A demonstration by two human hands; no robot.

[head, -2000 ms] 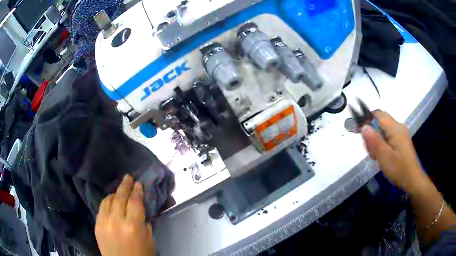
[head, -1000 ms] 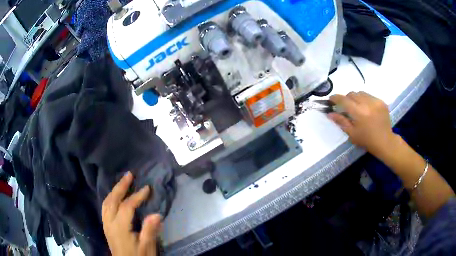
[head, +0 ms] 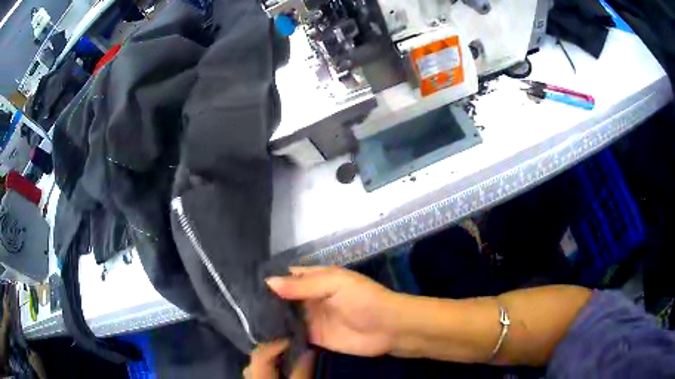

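The dark grey-black garment (head: 226, 141) is spread left of the machine and hangs over the table's front edge. A pale zipper-like line (head: 215, 270) runs down its lower part. My right hand (head: 340, 307) holds the garment's edge at the front, thumb on top. My left hand (head: 277, 363) is at the bottom rim, partly cut off, with its fingers at the same lower end of the cloth. The thread snips (head: 562, 95), with pink and blue handles, lie on the table at the right.
The overlock machine (head: 437, 63) stands at the top centre. The grey tray (head: 418, 148) is set in the tabletop below its orange label. The ruler-marked table edge (head: 474, 196) curves across. Blue crates (head: 610, 203) are below. Dark cloth (head: 581, 28) lies behind the machine.
The snips left my right hand and lie on the table. My right hand moved left and down to the garment. The garment is drawn toward me, showing the pale line. The view shifted.
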